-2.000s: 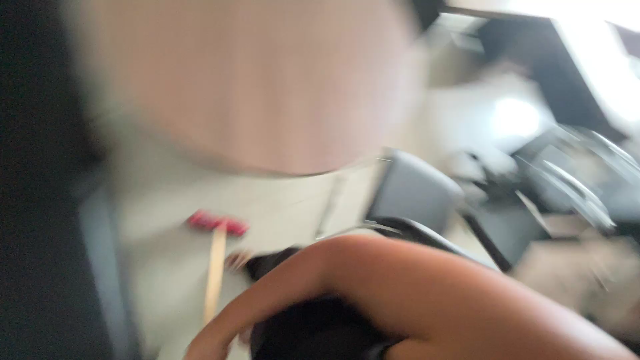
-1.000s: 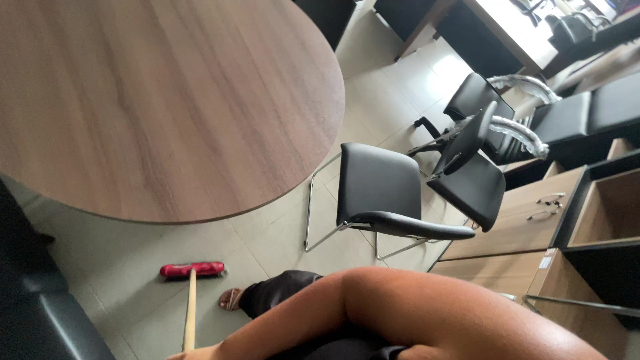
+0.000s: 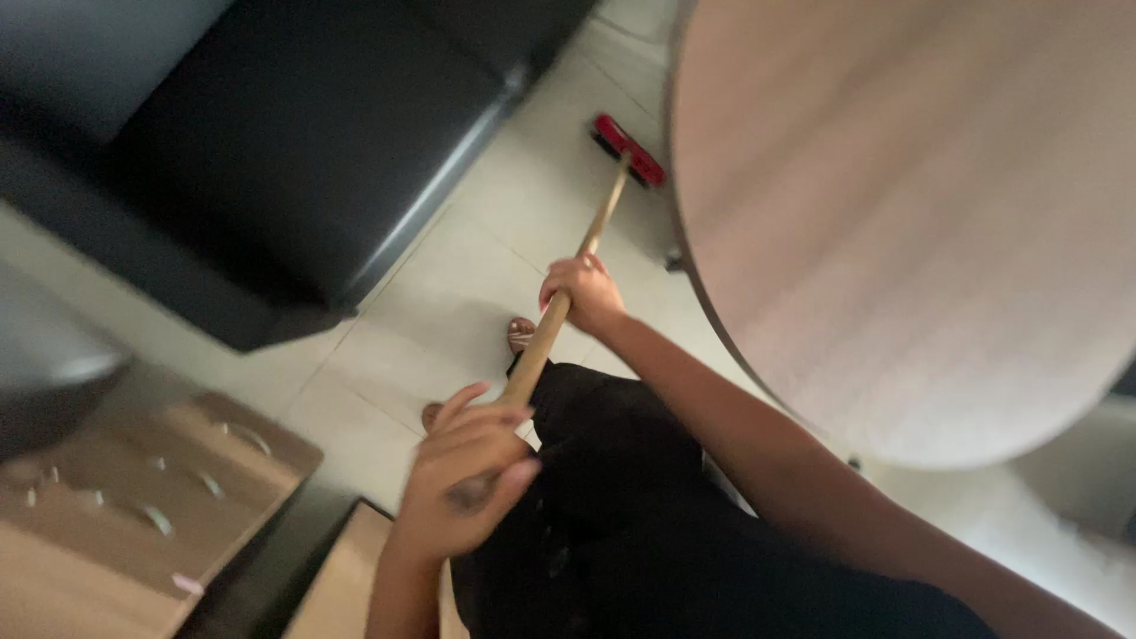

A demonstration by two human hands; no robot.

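A broom with a red head and a pale wooden handle slants across the middle of the view. The head rests on the floor beside the round table. My right hand is wrapped around the handle at mid-length. Nearer to me, my left hand is at the handle's upper end, its fingers loosely over the wood. That hand is blurred, and it hides the handle's end. Below the hands are my black-clothed legs and a sandalled foot.
A round wood-grain table fills the right side. At the upper left stands a black padded sofa with its edge close to the walkway. Wooden furniture with several metal handles is at the lower left. Light floor tiles lie between sofa and table.
The view has swung strongly, with the table now on the right and the sofa on the left. Both hands now show at the broom; before, only one arm reached to its handle.
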